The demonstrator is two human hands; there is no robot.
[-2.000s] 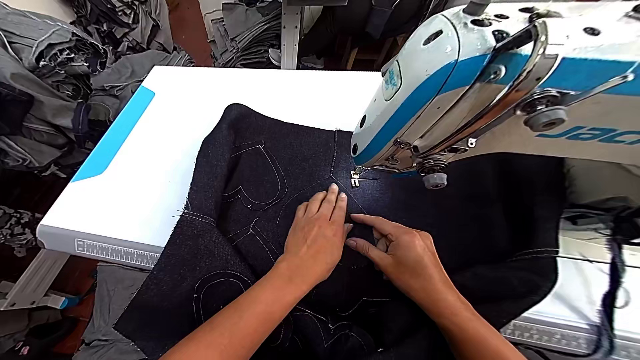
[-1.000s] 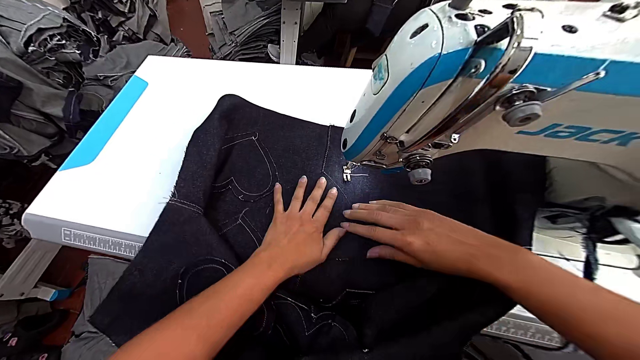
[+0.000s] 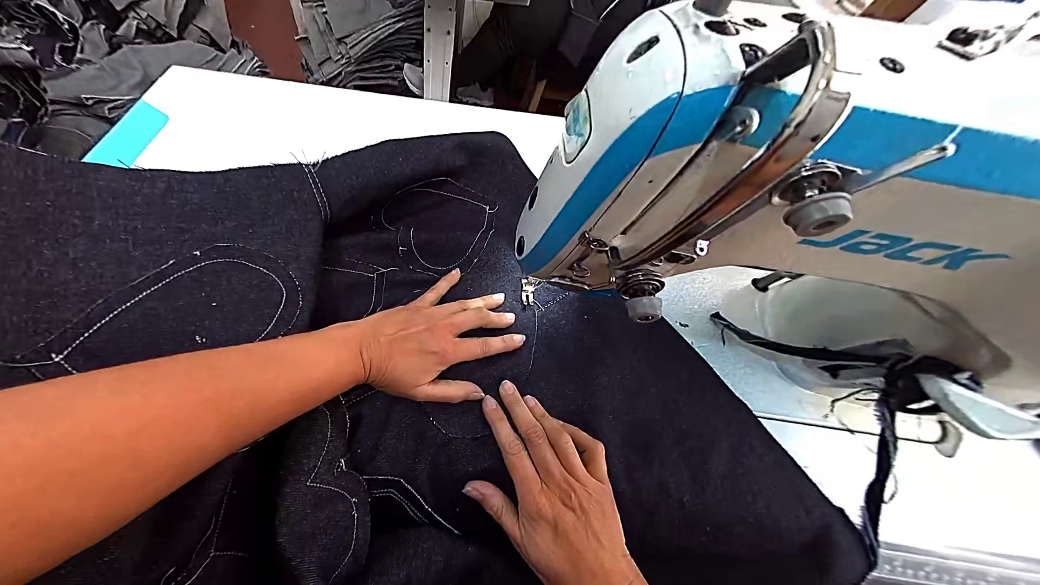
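Note:
Dark denim fabric (image 3: 666, 422) with pale stitched outlines, some heart-shaped, lies under the presser foot (image 3: 528, 292) of a white and blue Jack sewing machine (image 3: 731, 146). Flat on the denim, just left of the foot, my left hand (image 3: 443, 337) rests with its fingers spread. My right hand (image 3: 552, 487) lies on the cloth below the foot, its fingertips close to my left thumb and its own thumb apart. Neither hand grips anything. The denim is bunched in folds around my left forearm, and the needle tip is too small to make out.
A white table (image 3: 357, 122) with a blue corner strip extends behind the cloth. Dark fabric strips (image 3: 886, 406) hang beneath the machine arm at the right. Piles of grey cloth (image 3: 122, 73) lie beyond the table, near a metal post (image 3: 439, 49).
The denim has turned under the presser foot, and its right edge now slants down across the table. Both hands have shifted with it, my right hand now pointing more upward. The view has moved too.

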